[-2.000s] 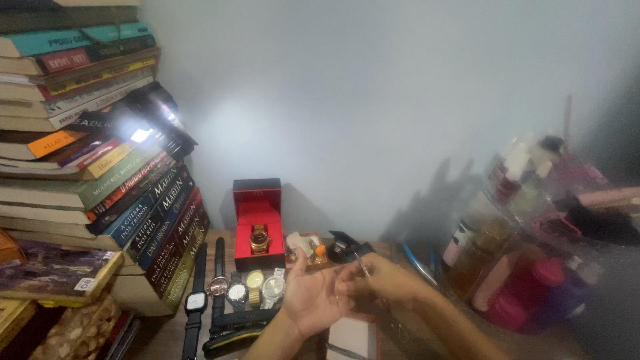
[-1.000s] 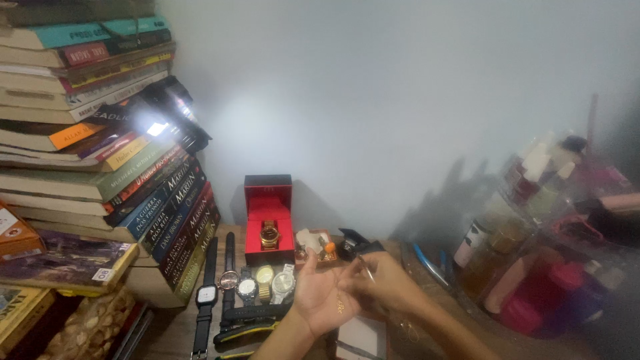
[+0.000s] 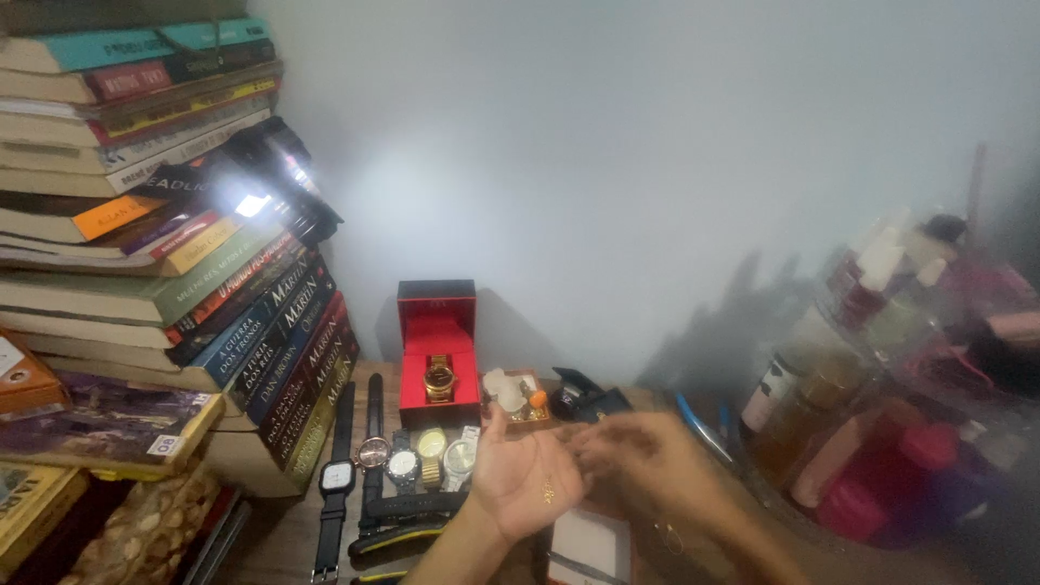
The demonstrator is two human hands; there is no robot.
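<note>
My left hand is palm up with its fingers spread, and a small gold-coloured piece of jewellery lies on the palm. Beside its fingertips is my right hand, blurred; whether it holds anything cannot be told. Behind the hands, a small box holds trinkets, next to a small black open box. A gold watch sits in a red-lined box. Several wristwatches lie left of my left hand. Below the hands is a white-topped box. A thin gold loop lies under my right forearm.
A tall stack of books stands at left, with a bright lamp against it. More books lie at lower left. On the right, a clear organizer holds bottles and pink items. Behind everything is a pale wall.
My right hand has drawn slightly away from the left palm, where its fingers were before. My left hand stays palm up.
</note>
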